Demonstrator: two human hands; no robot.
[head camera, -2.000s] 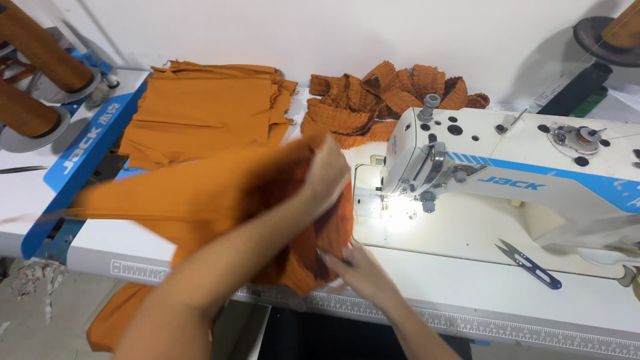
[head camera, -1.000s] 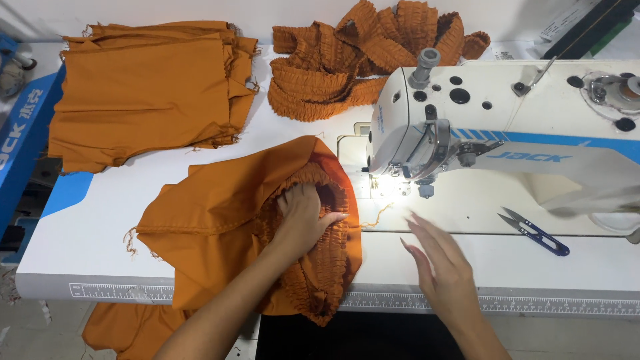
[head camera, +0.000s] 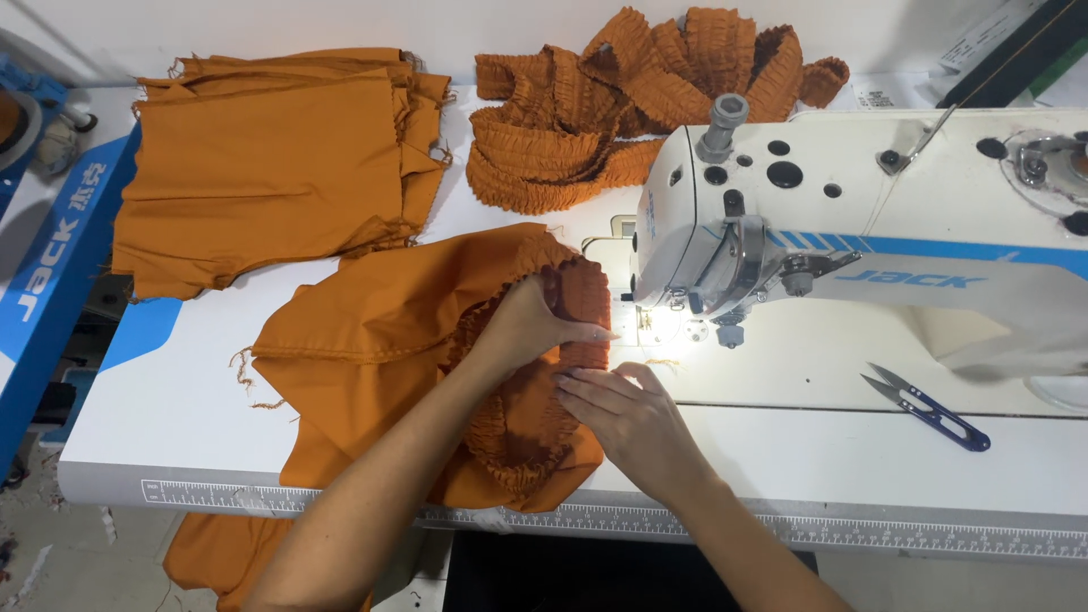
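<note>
An orange-brown fabric garment with a gathered elastic band round its opening lies left of the white Jack sewing machine. My left hand reaches into the opening, its thumb over the band and its other fingers partly hidden by cloth. At the band's near right part, my right hand pinches the edge between fingers and thumb. The band's right edge lies just left of the lit needle area. A short loose thread rests on the machine bed.
Behind the garment are a stack of orange-brown fabric pieces and a heap of shirred bands. Blue-handled thread snips lie on the right. A measuring scale runs along the table's front edge; more orange cloth hangs below it.
My right hand, apart from the cloth one second ago, has moved left onto the band. Two seconds ago the garment was blurred and lifted; now it lies spread on the table.
</note>
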